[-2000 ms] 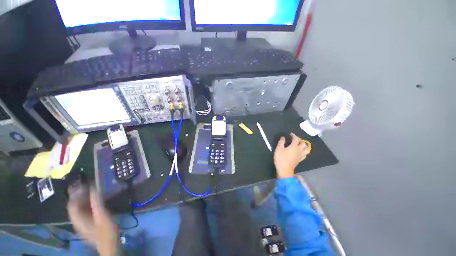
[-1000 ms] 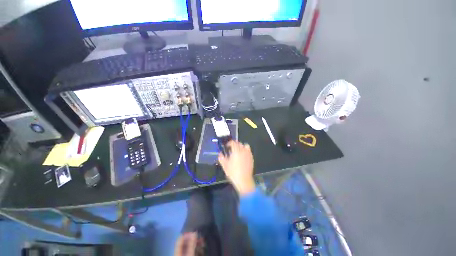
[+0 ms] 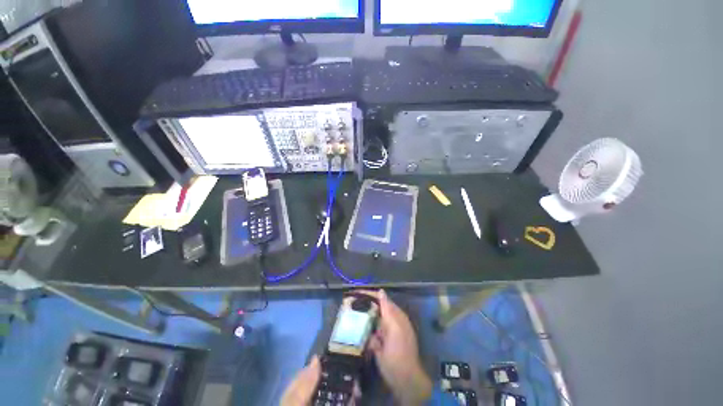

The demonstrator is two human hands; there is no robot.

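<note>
An open black flip phone [image 3: 351, 327] with a lit screen is held over my lap, in front of the bench edge. My right hand [image 3: 396, 349] grips its right side near the screen. My left hand [image 3: 303, 385] holds its lower left side and is partly cut off by the bottom edge. The right coupler plate [image 3: 384, 220] has no phone on it. A second open flip phone [image 3: 262, 222] lies on the left coupler plate [image 3: 233, 238], with a cable at its lower end.
Blue coaxial cables [image 3: 332, 238] loop between the plates from the radio tester [image 3: 295, 143]. A mouse [image 3: 503, 233], yellow loop [image 3: 540, 236] and white fan [image 3: 598, 178] are at right. Blister trays with phones are below, left [image 3: 119, 337] and right [image 3: 483, 388]. Paper slips [image 3: 194, 198] lie at left.
The phone has left the right coupler plate and is now over my lap. My right hand moved back with it, and my left hand has joined on it. The view has shifted left.
</note>
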